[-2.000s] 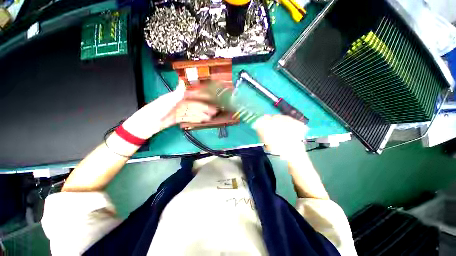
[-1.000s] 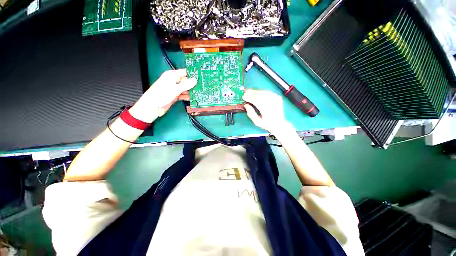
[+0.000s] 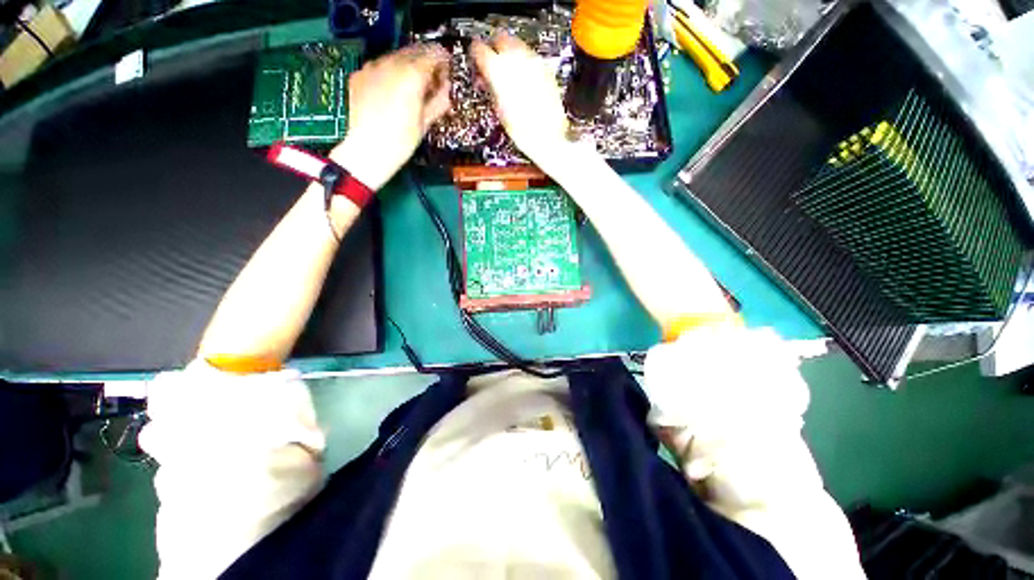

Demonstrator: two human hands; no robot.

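A green circuit board lies flat in the reddish-brown fixture at the near part of the bench. Beyond it is the black parts tray, heaped with silver hardware. My left hand is at the tray's left part, with its fingertips down at the pile. My right hand is over the middle of the pile with fingers bent. I cannot tell whether either hand pinches any piece. The orange power driver hangs over the tray, right of my right hand.
Another green board lies at the far edge of the black ribbed panel at left. The black slotted rack holding boards stands at right. Yellow-handled pliers lie beyond the tray. A black cable runs left of the fixture. My right forearm mostly hides the torque wrench.
The board was carried to the fixture and set down, then both hands let go of it. Both hands have moved away from me to the parts tray.
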